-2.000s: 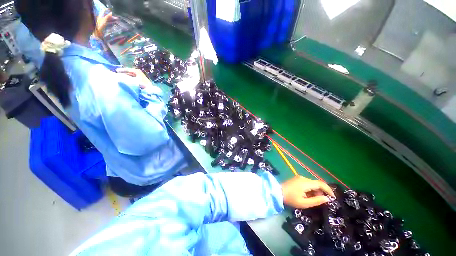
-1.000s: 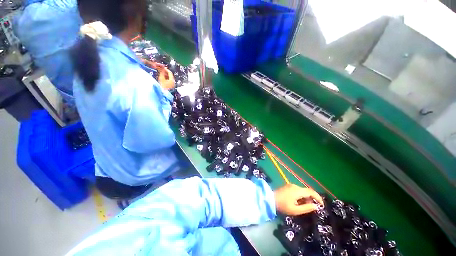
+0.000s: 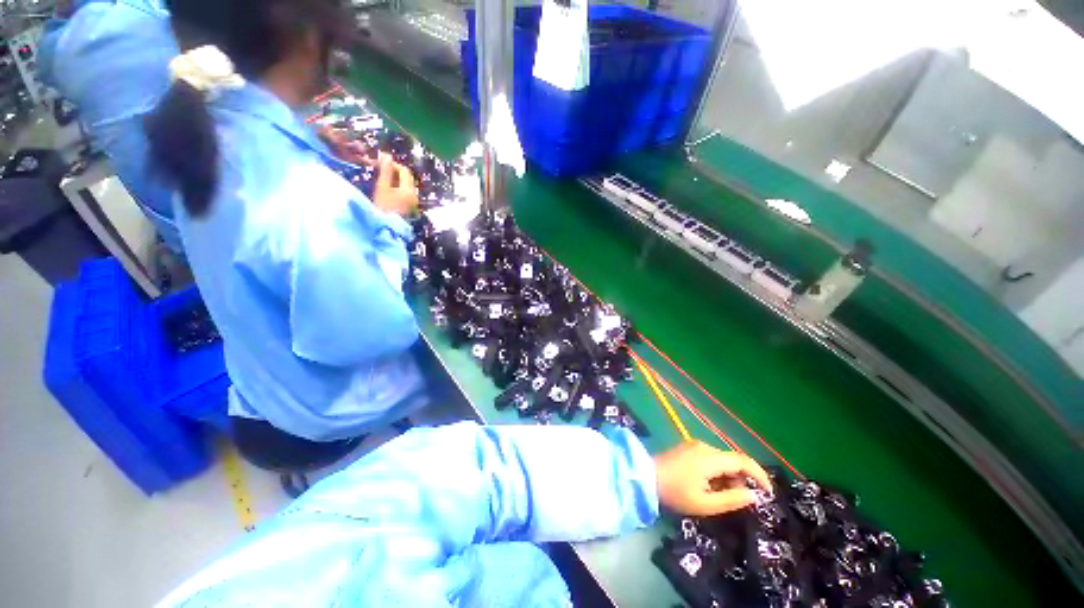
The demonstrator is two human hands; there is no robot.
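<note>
My left hand point(image 3: 708, 479) reaches in from the left in a light blue sleeve. Its fingers are bent at the upper left edge of a pile of black parts with silver metal ends point(image 3: 808, 552). The fingertips touch or nearly touch a metal end; whether they grip a part cannot be told. My right hand is not in view. A second pile of the same black parts point(image 3: 523, 315) lies further up the pale green bench edge. Orange strips point(image 3: 661, 399) lie in the gap between the piles.
A person in a blue smock point(image 3: 297, 261) works close on the left. Blue bins point(image 3: 113, 374) stand on the floor beside them. A metal post point(image 3: 495, 107) rises behind the far pile. Across the green belt point(image 3: 713, 356) are a slotted rail point(image 3: 701, 238) and a large blue bin point(image 3: 606, 119).
The view has shifted, so the near pile sits lower and further left than at first. My left hand keeps nearly the same pose at the pile. The neighbouring person's hand and head have moved.
</note>
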